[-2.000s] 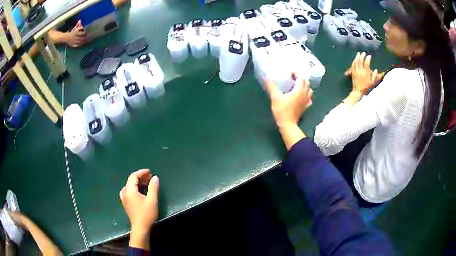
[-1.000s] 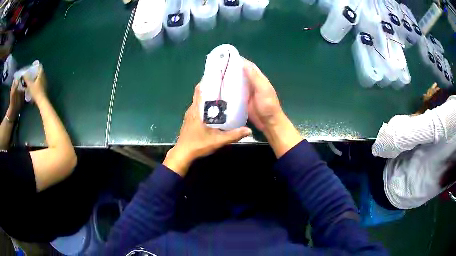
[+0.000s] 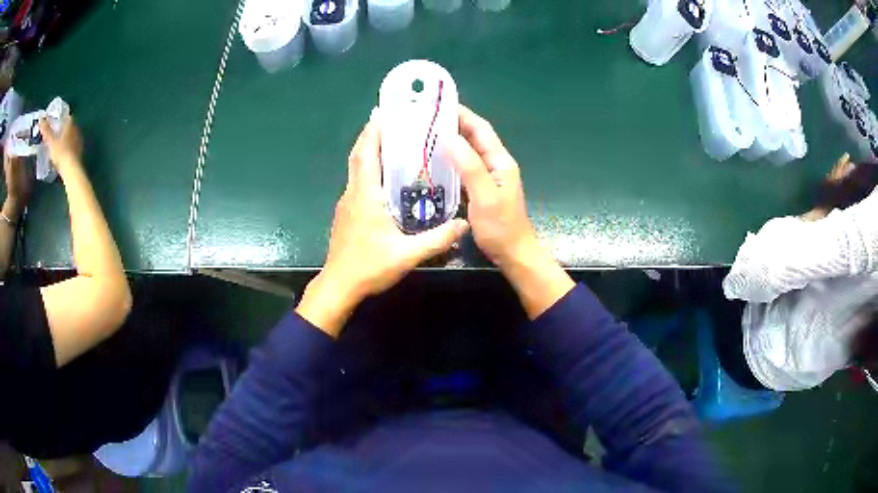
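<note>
A frosted white housing (image 3: 402, 125) is held upright in front of me, its oval face towards me and a round hole near the top. A black square cooling fan (image 3: 422, 208) sits at its lower end. Red and dark lead wires (image 3: 432, 135) run up from the fan inside the housing. My left hand (image 3: 361, 231) holds the housing's left side and bottom, its thumb below the fan. My right hand (image 3: 495, 193) is at the right side, fingers bent against the housing's edge.
More housings with fans stand at the right (image 3: 724, 106) and at the far left (image 3: 273, 34). A person's arm at left (image 3: 91, 221) holds another housing. A white sleeve (image 3: 809, 246) is at the right edge. A pale line (image 3: 204, 144) crosses the dark green table.
My right hand has left the right-hand group with a housing, and my left hand now holds it too. Since a second ago the housing has turned more upright and its hole shows clearly.
</note>
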